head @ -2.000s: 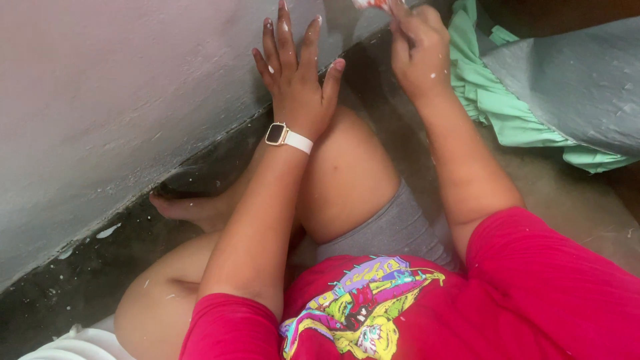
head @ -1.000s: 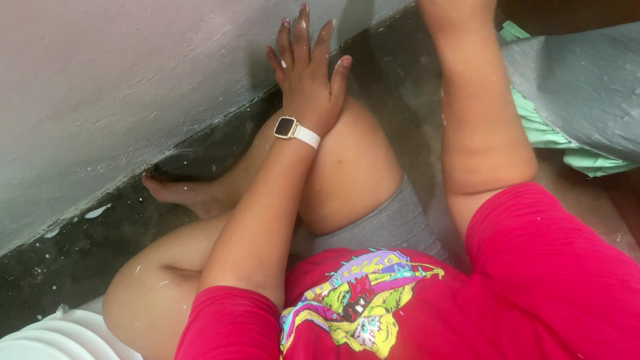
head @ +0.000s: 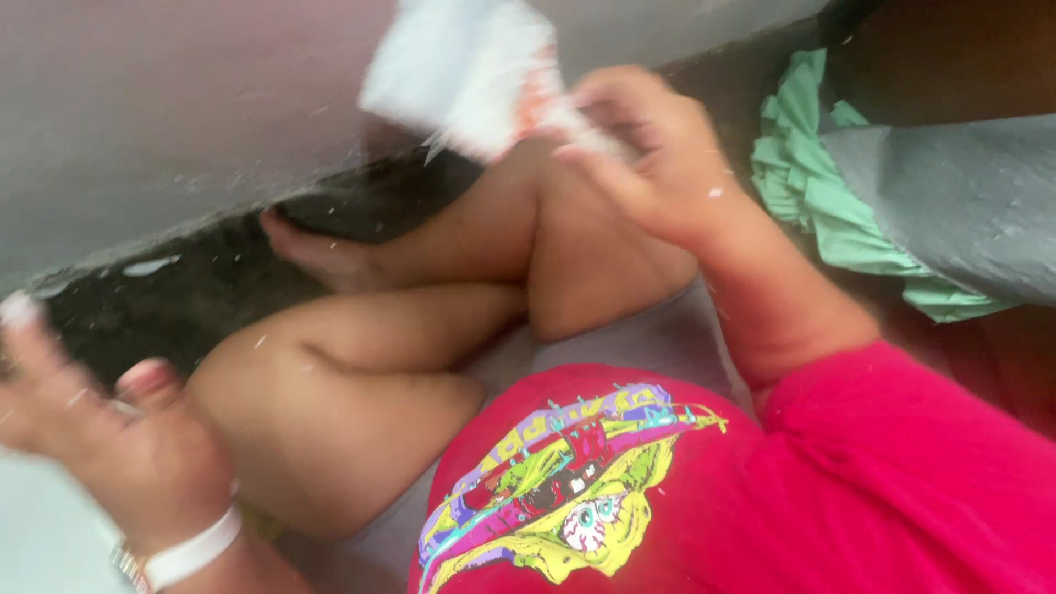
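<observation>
A flat white tool with orange-red marks (head: 487, 82), blurred by motion and possibly a scraper or putty knife, is gripped in my right hand (head: 652, 157). It is in front of the wall, above my raised knee. White specks dot that hand and forearm. My left hand (head: 107, 429) is at the lower left beside my bent leg, palm turned up and fingers apart, holding nothing. White matter coats its fingertips, and a watch with a white band (head: 194, 549) is round the wrist.
A grey painted wall (head: 165, 107) slopes across the upper left. Below it runs a dark floor (head: 140, 322) with white splashes. At the right lies grey fabric (head: 957, 190) with a green ruffle (head: 858, 231). A pale surface (head: 49, 520) is at the lower left.
My left hand has left my knee and moved to the lower left, turning over. My right hand has come down from the top edge, bringing the white tool into fuller view.
</observation>
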